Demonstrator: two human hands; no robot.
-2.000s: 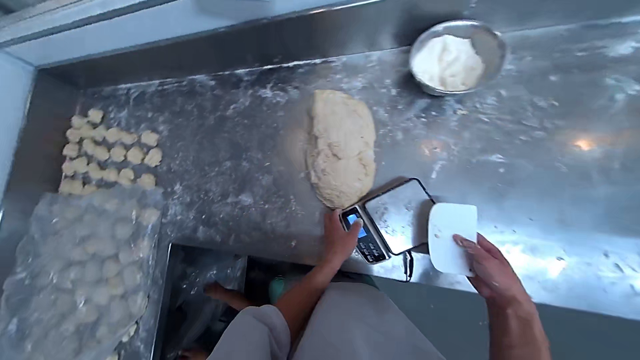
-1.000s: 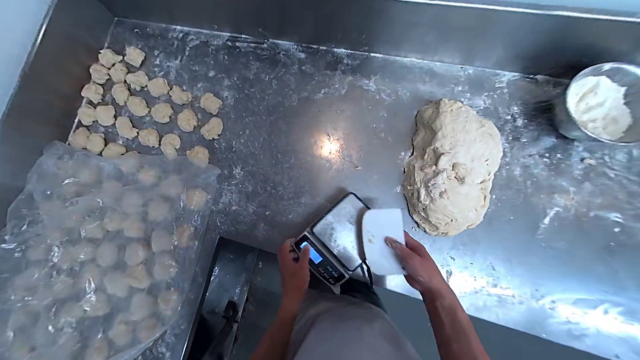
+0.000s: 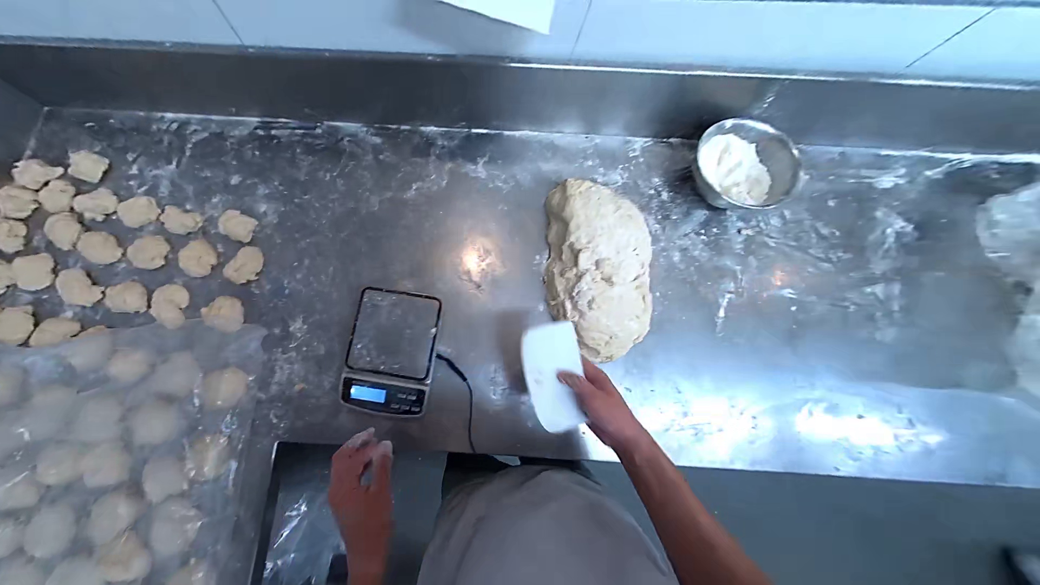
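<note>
My right hand [image 3: 605, 406] holds a white dough scraper [image 3: 552, 376] beside the lower left edge of a large lump of dough [image 3: 601, 264]. Just below the digital kitchen scale [image 3: 392, 351] is my left hand [image 3: 363, 479], holding nothing, its fingers apart. The scale's plate bears no dough, its display is lit, and a black cable runs from its side to the counter's front edge.
Rows of small dough pieces [image 3: 149, 252] lie at the left, with more under a clear plastic sheet [image 3: 244, 382]. A metal bowl of flour [image 3: 747, 164] stands near the back wall. Other clear plastic [image 3: 1011, 236] lies far right.
The scale now stands upright to the left, farther from the dough, and my left hand has come off it. My right hand has brought the scraper near the dough. The view has shifted.
</note>
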